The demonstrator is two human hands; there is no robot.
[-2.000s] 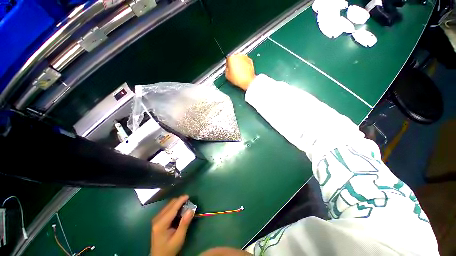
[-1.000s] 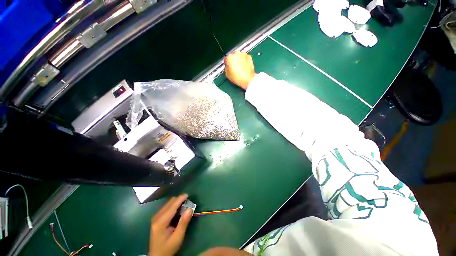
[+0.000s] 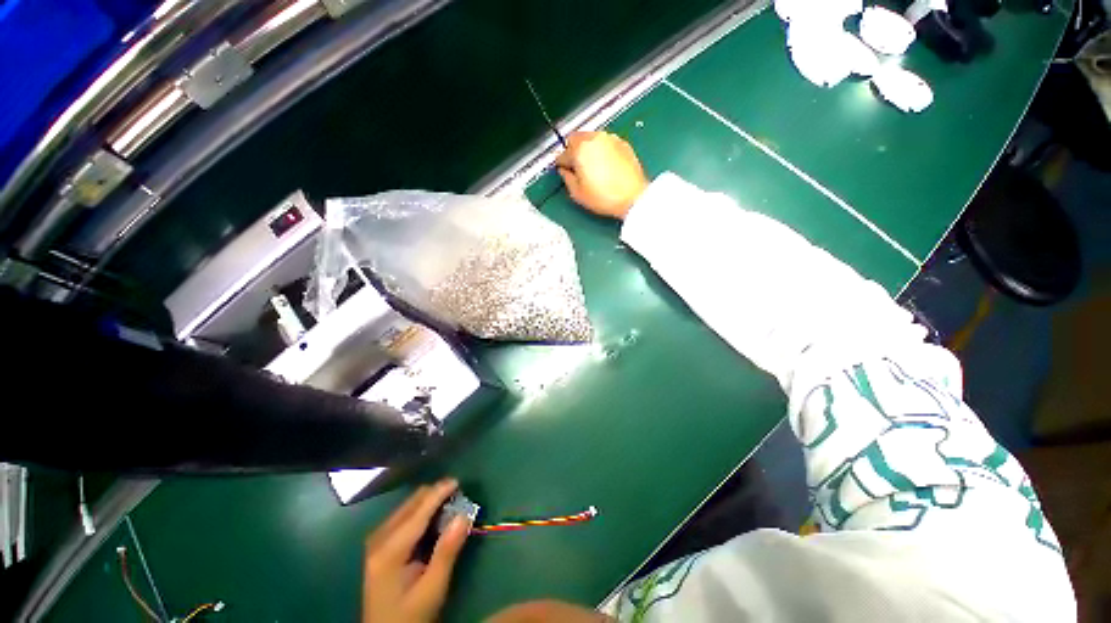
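Observation:
My left hand (image 3: 412, 557) is at the bottom, its fingers and thumb closed on a small silver-grey unit (image 3: 458, 510). Fingertips hide part of the unit. Red, yellow and dark lead wires (image 3: 536, 525) run right from it to a tiny pale connector (image 3: 592, 512). The unit is just below the white-silver screw feeder (image 3: 345, 486). My right hand (image 3: 601, 173) is closed at the bench's far edge, beyond the bag of screws. A thin dark rod (image 3: 545, 112) sticks out from its fingers; its other end is hidden.
A clear bag of small screws (image 3: 512, 286) lies beside the feeder. A thick black bar (image 3: 207, 408) slants over the feeder from the left. Loose wires (image 3: 146, 589) lie at lower left. White rounded shells (image 3: 832, 46) lie at upper right. Metal rails (image 3: 146, 116) run along the upper left.
My right hand has shifted slightly to the right, and the thin dark rod at its fingers shows more clearly. My left hand and the wired unit have hardly moved. The view has shifted a little.

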